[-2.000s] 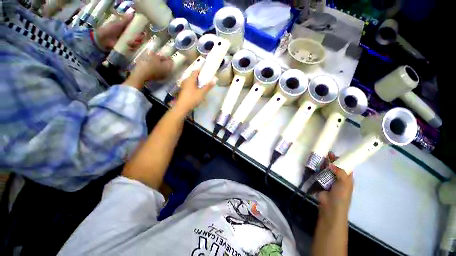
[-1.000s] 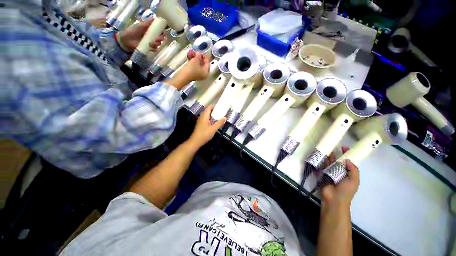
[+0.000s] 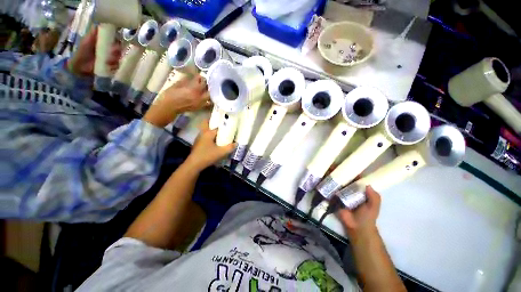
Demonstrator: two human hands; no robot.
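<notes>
Several cream hair dryers (image 3: 280, 134) lie side by side on the white bench, silver end rings up and handles towards me. My left hand (image 3: 208, 149) is closed around the handle of a raised dryer (image 3: 228, 126) at the row's left part; its ring faces me. My right hand (image 3: 361, 212) is at the grey patterned lower end of the rightmost dryer (image 3: 394, 170), thumb on top; its fingers are partly hidden under the handle. Small dark dots show on the handles. Black cord ends hang at the bench's front edge.
A person in a plaid shirt (image 3: 74, 165) sits at left, one hand beside my dryer, the other holding another dryer. Behind the row are blue trays (image 3: 285, 27) and a cream bowl (image 3: 346, 45) with tiny pieces. Another dryer (image 3: 479, 82) lies at right on dark boxes.
The raised dryer in my left hand has come down from higher up to the row's left part. The row is pressed closer together, and its right-end dryer has shifted left with my right hand.
</notes>
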